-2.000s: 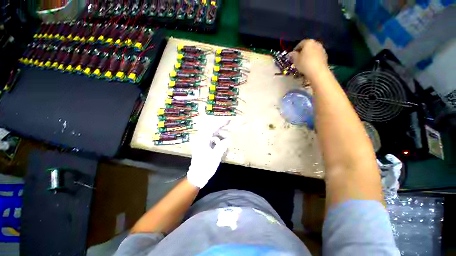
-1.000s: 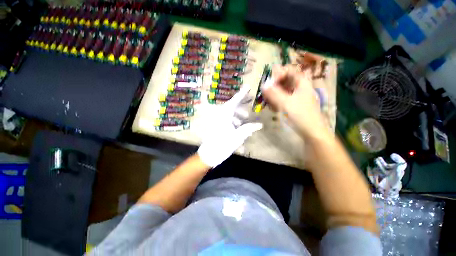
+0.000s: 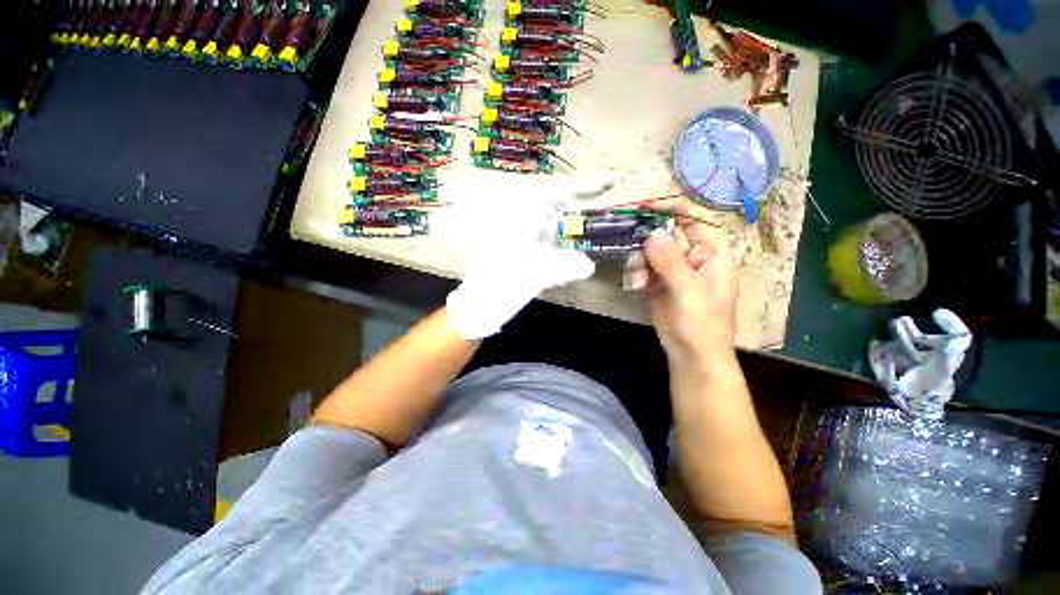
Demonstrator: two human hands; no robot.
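A circuit board (image 3: 616, 230) with a yellow block at its left end and a dark red-brown cylinder is held level over the cream mat (image 3: 628, 116). My bare right hand (image 3: 688, 279) grips its right end, thumb on top. My left hand (image 3: 511, 256), in a white glove, is at the yellow end; the glare hides its fingers, so I cannot tell if it grips. The paste dish (image 3: 727, 159) holds grey-white paste and a blue-ended stick leans at its lower rim. Copper-coloured pieces (image 3: 758, 64) lie in a pile above the dish.
Two columns of boards (image 3: 520, 120) lie on the mat, and another board (image 3: 684, 35) lies at its top. A black foam pad (image 3: 151, 151) is at left, a solder spool (image 3: 141, 309) lower left. A fan guard (image 3: 926, 145), a jar (image 3: 880, 258) and a crumpled glove (image 3: 922, 358) are at right.
My right hand has moved from the mat's upper right to lower centre, and a board is now held level between my hands. The dish is uncovered, and the view has shifted.
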